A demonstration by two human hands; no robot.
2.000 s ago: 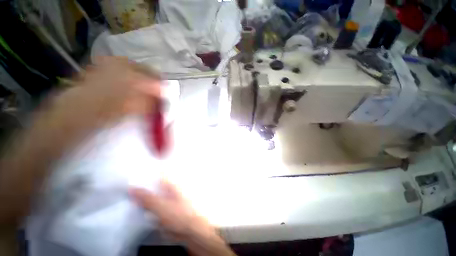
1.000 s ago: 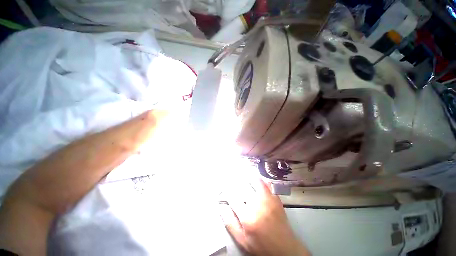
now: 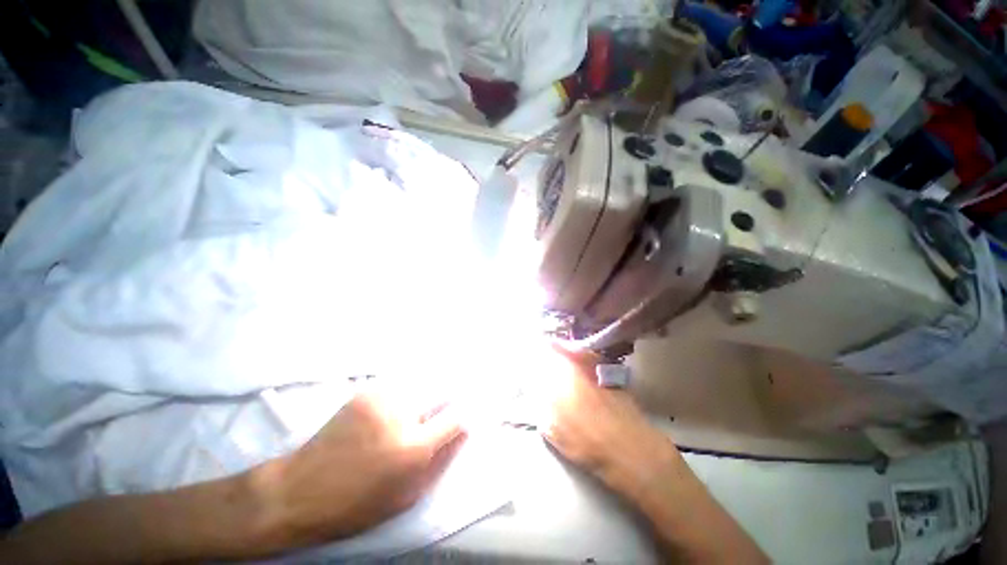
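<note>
A white garment [image 3: 166, 265] lies heaped on the table left of the sewing machine head [image 3: 618, 221] and runs toward the needle area. My left hand [image 3: 359, 458] lies on the cloth in front of the needle, its fingertips washed out by glare. My right hand [image 3: 591, 414] is close to the presser foot area, its fingers also lost in the glare. Whether the fingers grip the cloth cannot be made out. The machine lamp [image 3: 494, 210] is very bright. The needle and presser foot are mostly hidden by light.
A control panel [image 3: 922, 510] is on the machine bed at right. More white cloth [image 3: 387, 50] is piled behind the table edge, with a dark red piece beside it. An orange-topped spool [image 3: 854, 119] and coloured materials stand behind the machine.
My left hand has moved down and right, nearer my right hand. My right hand has shifted slightly up. The machine head looks smaller and farther from the camera.
</note>
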